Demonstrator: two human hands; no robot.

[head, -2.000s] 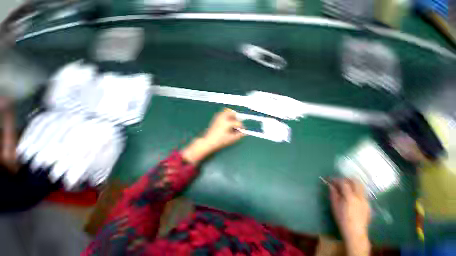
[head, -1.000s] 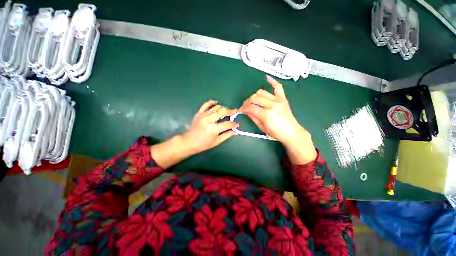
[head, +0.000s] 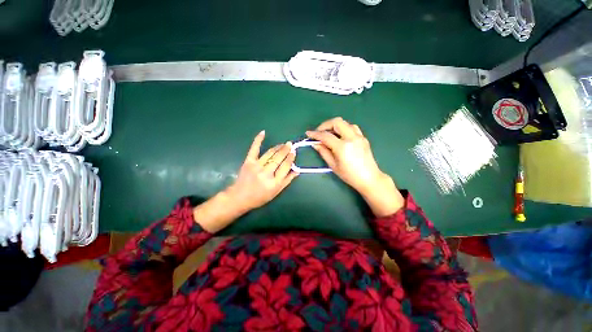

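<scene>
A white plastic looped frame (head: 314, 170) lies between my hands in the middle of the green bench. My left hand (head: 262, 174) grips its left end with the fingers, with the index finger raised off it. My right hand (head: 345, 150) pinches its upper edge with thumb and fingers and hides the frame's right part. Whether a thin strip is between my fingertips cannot be told. A pile of thin white strips (head: 457, 152) lies to the right of my right hand.
White housings (head: 45, 201) are stacked at left, more at both top corners. An oval white housing (head: 330, 72) sits on the metal strip (head: 195, 71). At right are a black fan (head: 517, 106), a red and yellow screwdriver (head: 520, 194), a small ring (head: 478, 202) and a yellow sheet (head: 555, 170).
Two seconds ago my right hand was by the strip pile; it has since come to the frame. In the last second both hands have stayed on the frame, and my right index finger has folded down.
</scene>
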